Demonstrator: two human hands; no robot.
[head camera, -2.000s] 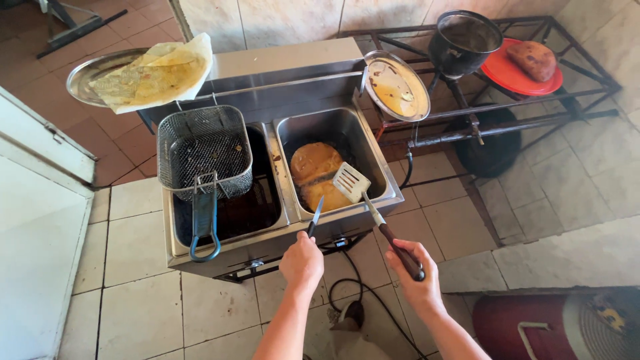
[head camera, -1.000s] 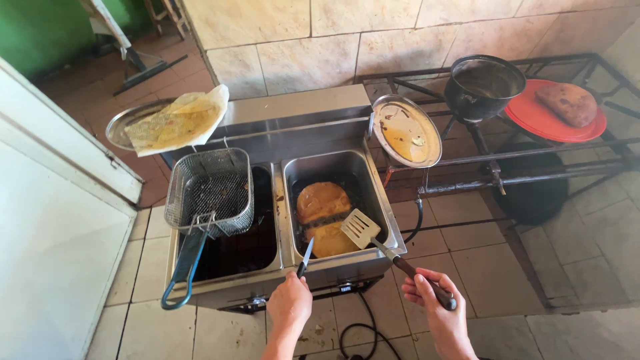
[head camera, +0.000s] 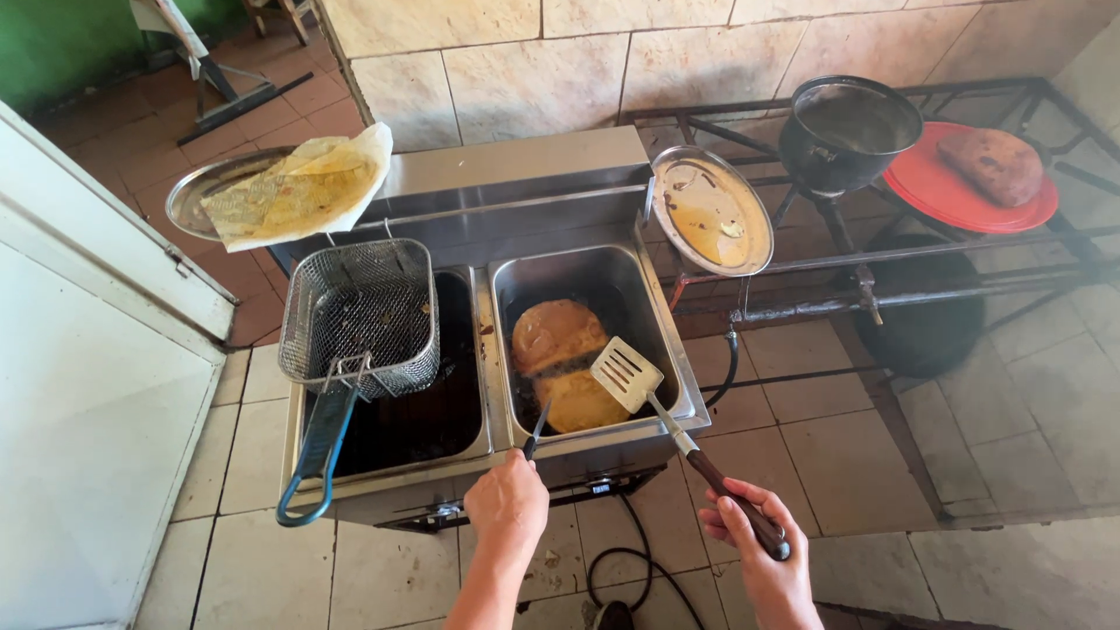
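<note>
My left hand (head camera: 507, 499) is closed around the dark handle of a small knife (head camera: 542, 420), its blade at the front edge of the right fryer well (head camera: 656, 350). My right hand (head camera: 752, 525) holds the dark handle of a slotted metal spatula (head camera: 628, 374), whose blade is over the right part of that well. Two half-round fried pieces lie in the oil: a browner one (head camera: 557, 332) behind and a yellower one (head camera: 579, 402) in front, near the knife tip and partly behind the spatula. Whether either tool touches them I cannot tell.
A wire fry basket (head camera: 359, 306) with a blue handle sits over the left well. Behind it is a metal tray (head camera: 188, 197) with oily paper (head camera: 302, 188). To the right are an oily metal plate (head camera: 713, 210), a dark pot (head camera: 849, 131) on a burner frame and a red plate (head camera: 914, 179) holding a browned food piece (head camera: 993, 166).
The view has shifted. The spatula blade, beside the rear piece two seconds ago, is now over the right edge of the front piece. Both hands keep hold of their tools.
</note>
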